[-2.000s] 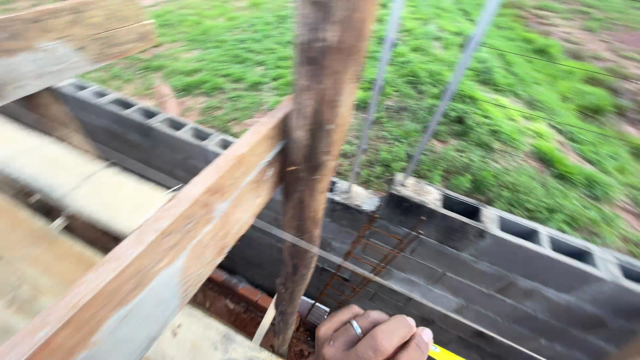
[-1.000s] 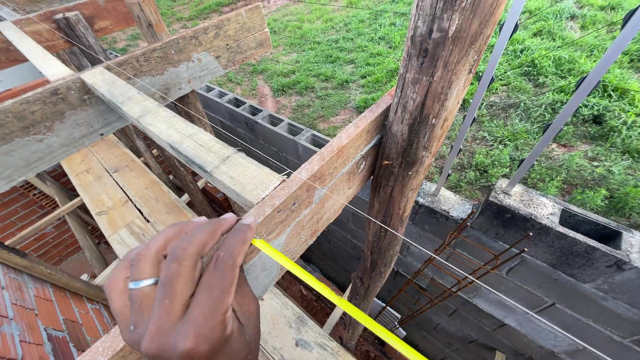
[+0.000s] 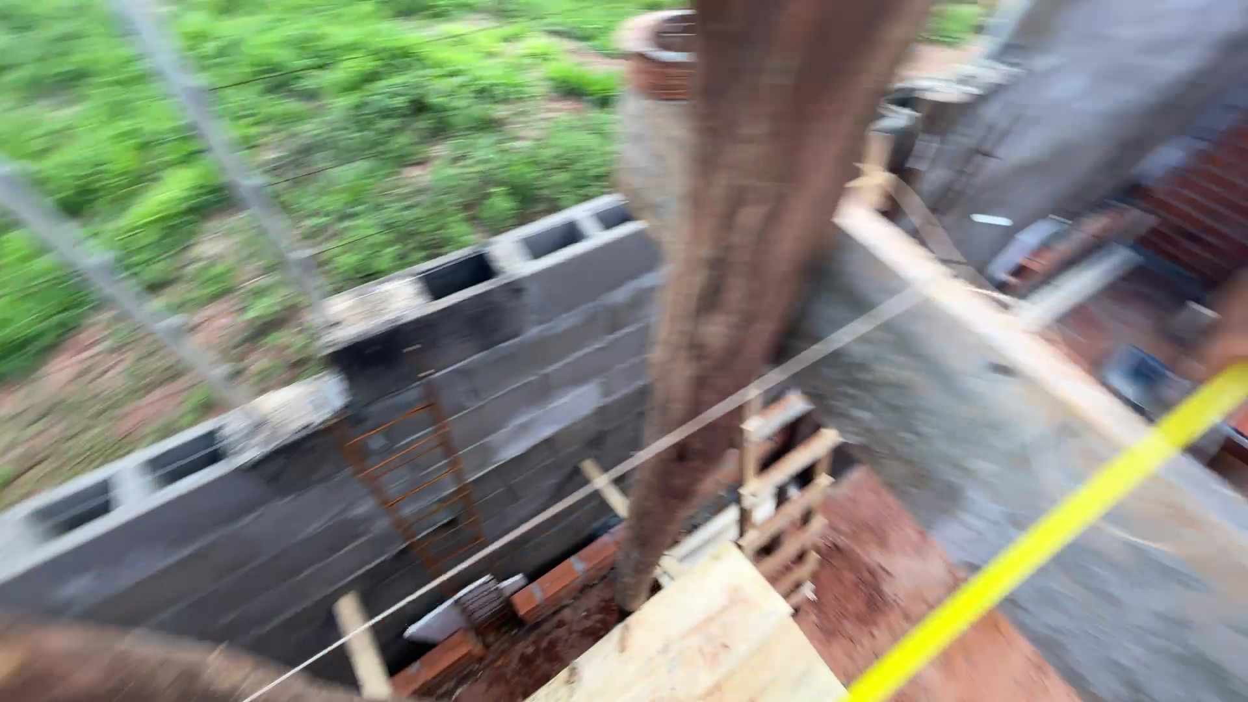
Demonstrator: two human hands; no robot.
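A yellow tape measure blade [image 3: 1053, 531] stretches from the right edge down to the bottom, over a grey-stained board [image 3: 975, 419]. Where the blade meets the right edge, a blurred brown shape [image 3: 1228, 330] may be part of a hand; I cannot tell which hand or how it grips. Another blurred brown form [image 3: 146, 663] fills the lower left corner, and whether it is an arm or wood is unclear. No fingers show plainly. An upright wooden post [image 3: 751, 214] stands at the centre, with a thin pale string [image 3: 546, 522] crossing in front of its lower part.
Behind the post runs a grey concrete block wall [image 3: 546, 361] with hollow tops, a rusty rebar cage [image 3: 419, 478] against it. Metal poles [image 3: 224, 156] with wires rise at left. A wooden plank [image 3: 702, 634] and a slatted wooden piece [image 3: 788, 487] lie below, above red soil [image 3: 877, 565].
The view has swung right. The ringed hand, holding the tape's end at the board one second ago, no longer shows clearly.
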